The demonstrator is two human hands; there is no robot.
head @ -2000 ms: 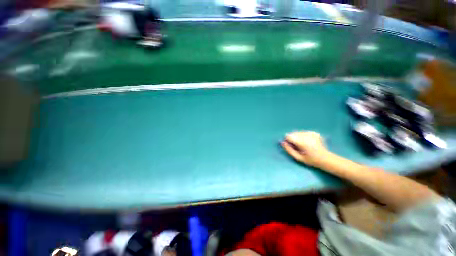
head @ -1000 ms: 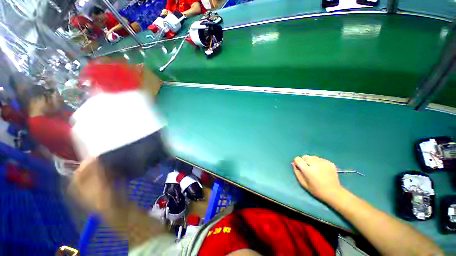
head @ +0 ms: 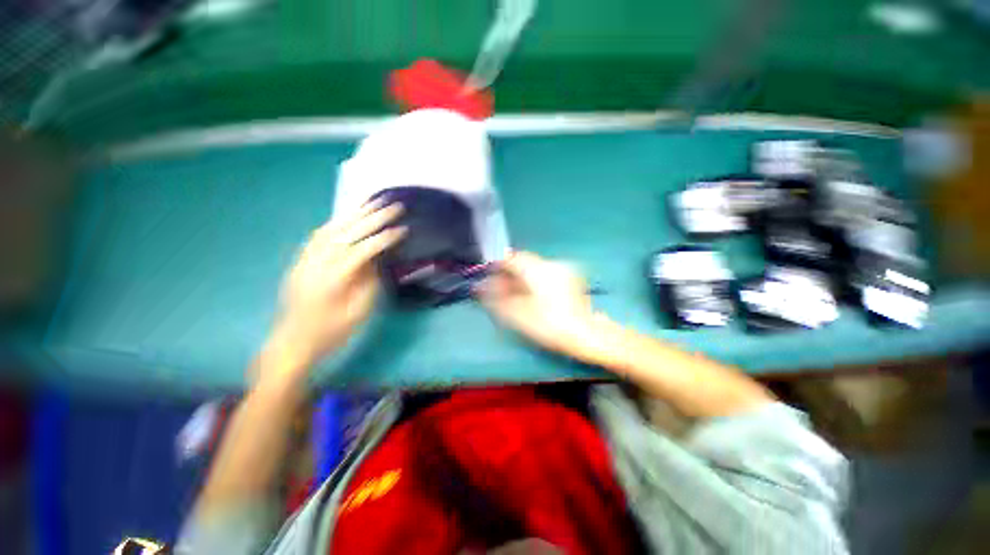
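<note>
The white pan-tilt camera body (head: pixel 418 152), with a red end (head: pixel 440 89) pointing away from me, lies on the bench in front of me. Its black housing (head: pixel 432 233) faces me, with thin wires (head: pixel 440 271) at its near end. My left hand (head: pixel 331 282) rests on the left side of the black housing, fingers over it. My right hand (head: pixel 540 298) is at the wires on the right, fingers closed together. A thin dark tip shows just right of that hand, likely a tool. The frame is blurred, so the exact pinch is unclear.
Several black-and-silver front modules (head: pixel 798 293) cluster on the green bench (head: pixel 217 239) to the right. The green conveyor (head: pixel 608 65) runs behind a pale edge strip. A brown box (head: pixel 966 201) stands far right. A blue crate (head: pixel 329 434) is below left.
My left hand has brought the camera body from the left side onto the bench. My right hand has moved to its wires. The view has turned right.
</note>
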